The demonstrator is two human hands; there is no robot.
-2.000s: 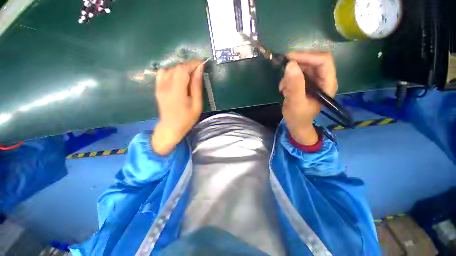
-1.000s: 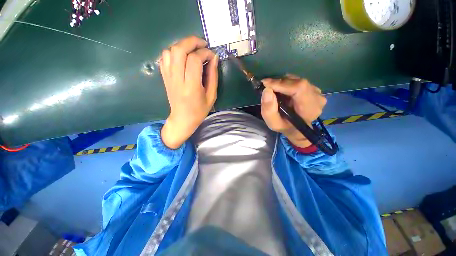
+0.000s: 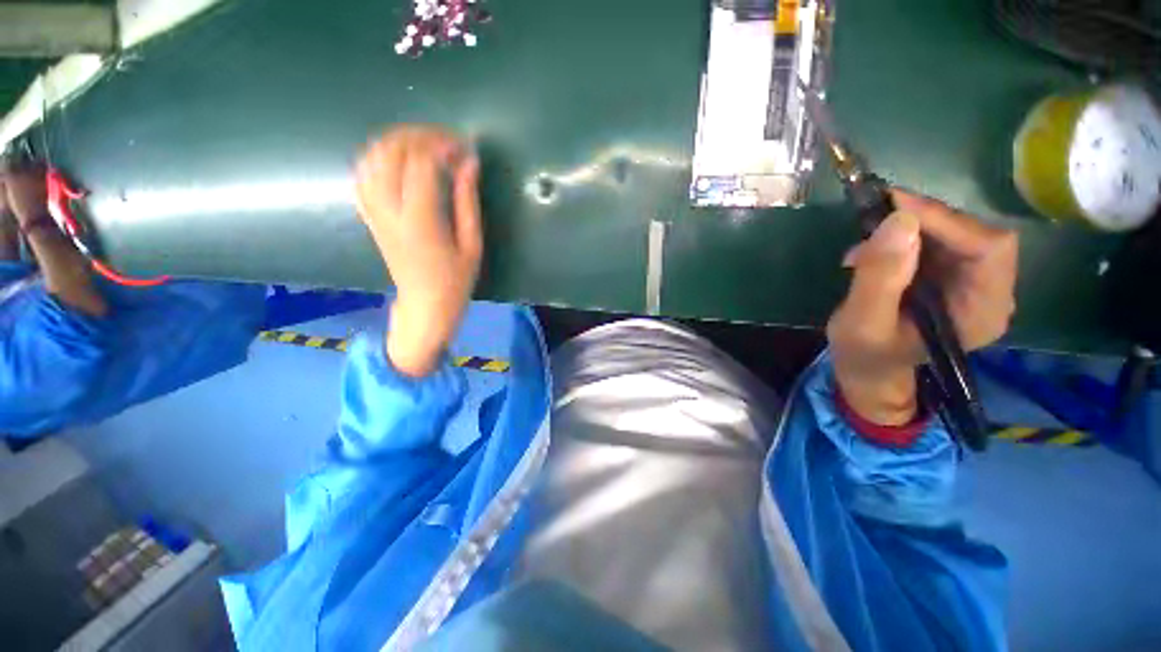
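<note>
The opened phone assembly (image 3: 751, 108) lies on the green mat at upper right of centre, its small board end towards me. My right hand (image 3: 923, 274) holds the black soldering iron (image 3: 940, 344) like a pen. The iron's thin tip is over the phone's right edge; I cannot tell if it touches. My left hand (image 3: 420, 223) is at or just above the mat, well left of the phone, with a gap between thumb and fingers. Nothing shows in it. A loose pile of small pink-white and dark components (image 3: 439, 23) lies at the top, left of the phone.
A yellow-green roll with a white top (image 3: 1114, 155) stands at the right. Dark cords lie at upper right. A pale strip (image 3: 656, 265) is on the mat near its front edge. Another person's hand and blue sleeve (image 3: 115, 350) are at far left beside a red lead (image 3: 121, 274).
The view has shifted left. My left hand has come away from the phone to the left. The iron's tip has moved from the phone's board end to its right edge.
</note>
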